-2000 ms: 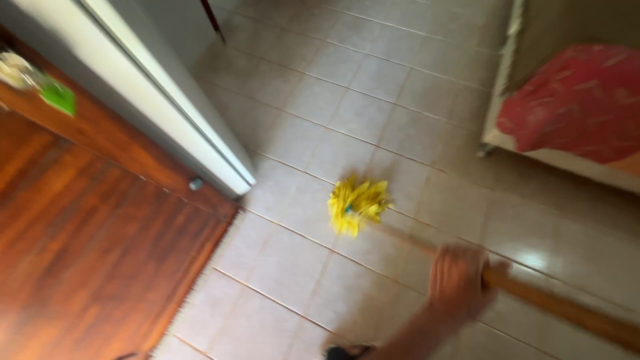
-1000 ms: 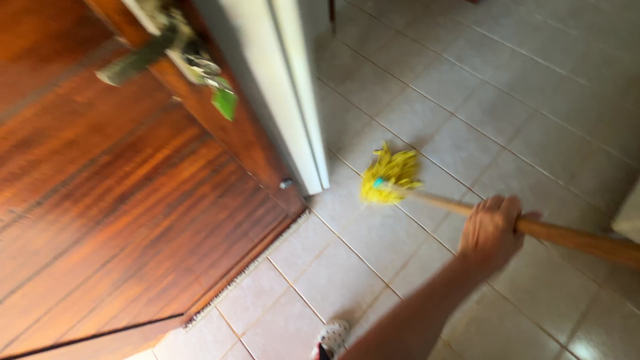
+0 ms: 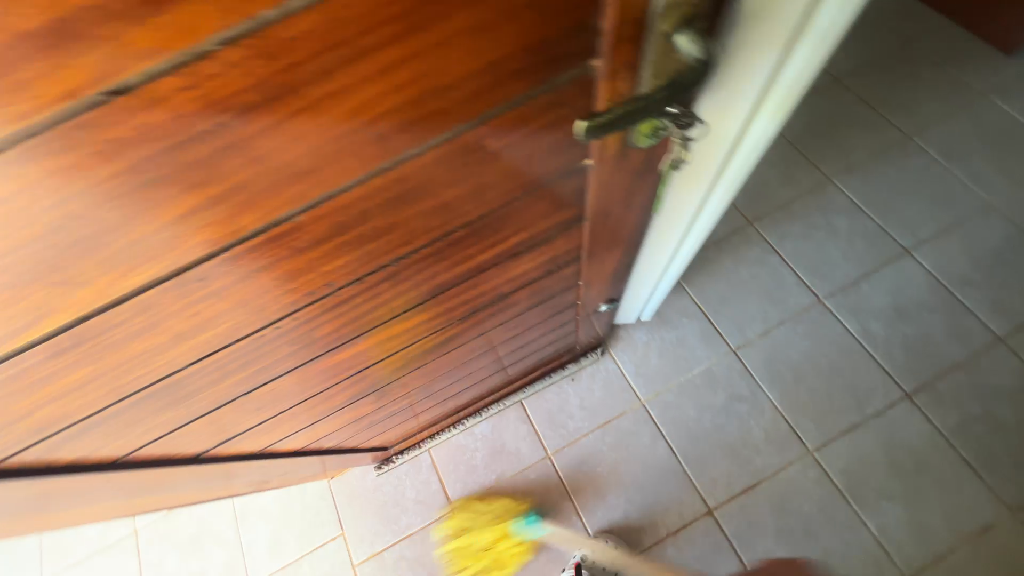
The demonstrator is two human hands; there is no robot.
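A mop's yellow head (image 3: 486,536) lies on the floor tiles at the bottom of the head view, blurred. Its teal socket (image 3: 528,526) joins a wooden handle (image 3: 600,552) that runs off the lower edge. One hand (image 3: 780,567) barely shows at the bottom edge beside the handle; its fingers and hold are cut off, and which hand it is cannot be told. No other hand is in the frame.
A varnished wooden door (image 3: 320,264) with a lever handle (image 3: 640,112) and hanging keys fills the left. A brush strip (image 3: 488,412) runs along its bottom edge. Beside it stands a white door frame (image 3: 736,152). A patterned shoe (image 3: 588,560) shows behind the mop handle.
The mop head has moved from beside the door frame's foot to the floor nearer me, in front of the door. The view has swung left.
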